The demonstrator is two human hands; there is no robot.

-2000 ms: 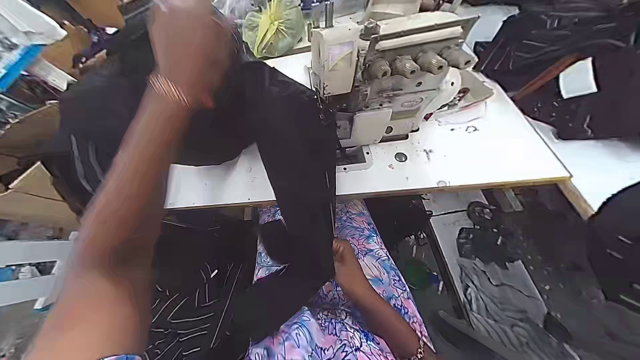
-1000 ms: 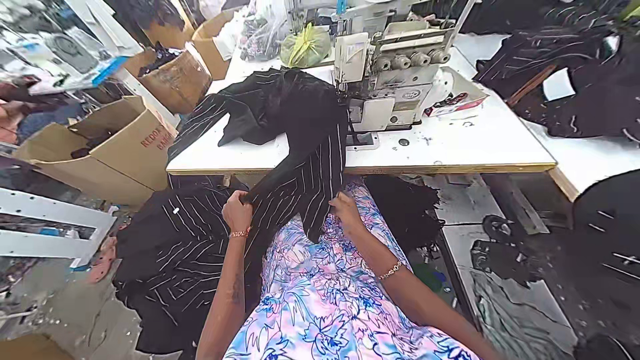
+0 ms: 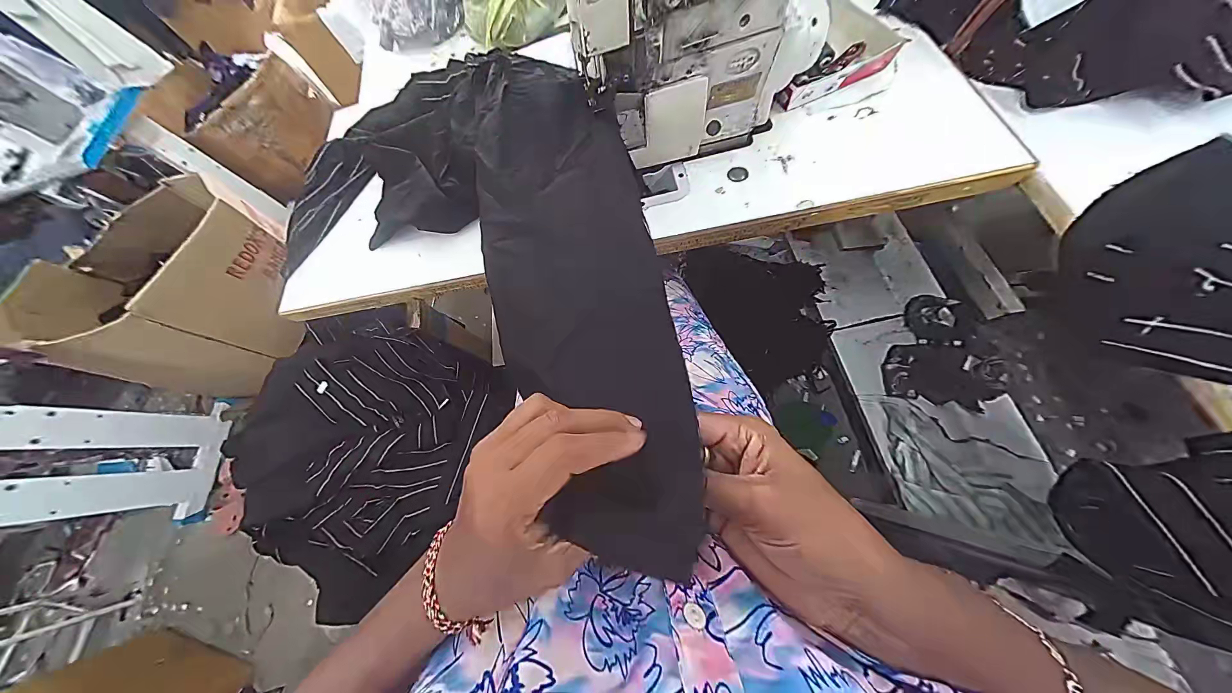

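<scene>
A black cloth garment piece (image 3: pixel 577 260) runs from the white sewing table over its front edge down to my lap. My left hand (image 3: pixel 549 491) holds the lower end from the left, its fingers lying across the cloth and the thumb hidden. At the right edge of the same end, my right hand (image 3: pixel 760 491) pinches the cloth between thumb and fingers. The upper part lies bunched on the table beside an industrial sewing machine (image 3: pixel 703 87); whether it is under the presser foot cannot be told.
The table edge (image 3: pixel 847 210) crosses in front of me. A heap of black striped cloth (image 3: pixel 375 462) hangs at the left, near a cardboard box (image 3: pixel 183 289). A white metal frame (image 3: pixel 106 462) stands far left. More dark cloth pieces (image 3: pixel 1155 260) are at the right.
The cloth's hanging part now shows a plain dark face where stripes showed one second ago. My left hand, raised over the table two seconds ago, is now low at the cloth's end. The view has moved closer.
</scene>
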